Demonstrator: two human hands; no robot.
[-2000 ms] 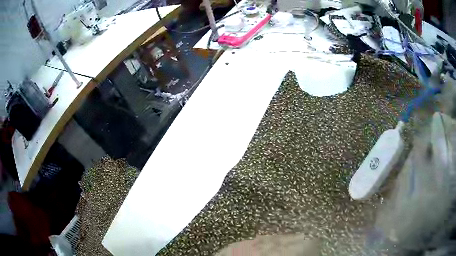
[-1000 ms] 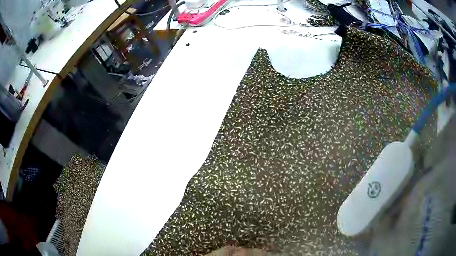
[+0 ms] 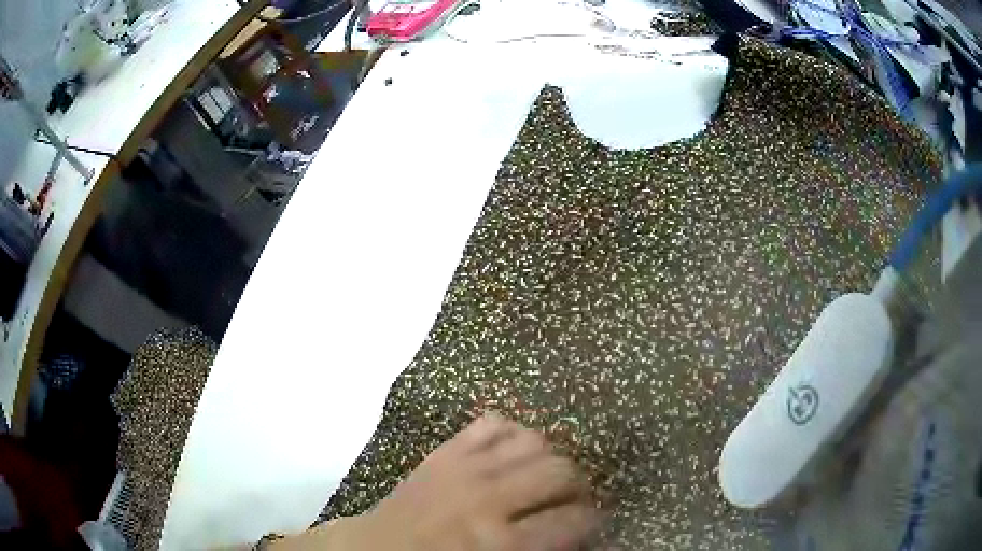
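Observation:
A dark printed fabric panel with small tan-cream flecks [image 3: 625, 280] lies over the white sewing table, with a pointed corner and a curved cut-out at its far edge. My left hand [image 3: 501, 484] lies palm down on the panel at the bottom centre, its forearm coming from the lower left. Its fingertips are blurred, so I cannot tell if they grip the cloth. My right hand is not in view. The off-white machine head [image 3: 905, 463] is blurred at the lower right; the needle area does not show.
A white lamp paddle [image 3: 808, 398] on a blue neck hangs over the panel's right side. A pink-red tray [image 3: 409, 19] and fabric scraps [image 3: 840, 27] lie at the far end. More printed fabric [image 3: 162, 420] is in a white crate [image 3: 111, 517] at lower left. Another table curves along the left.
My left hand has come further into view from the bottom edge, onto the panel. The view has shifted and come closer, so the panel and lamp look larger.

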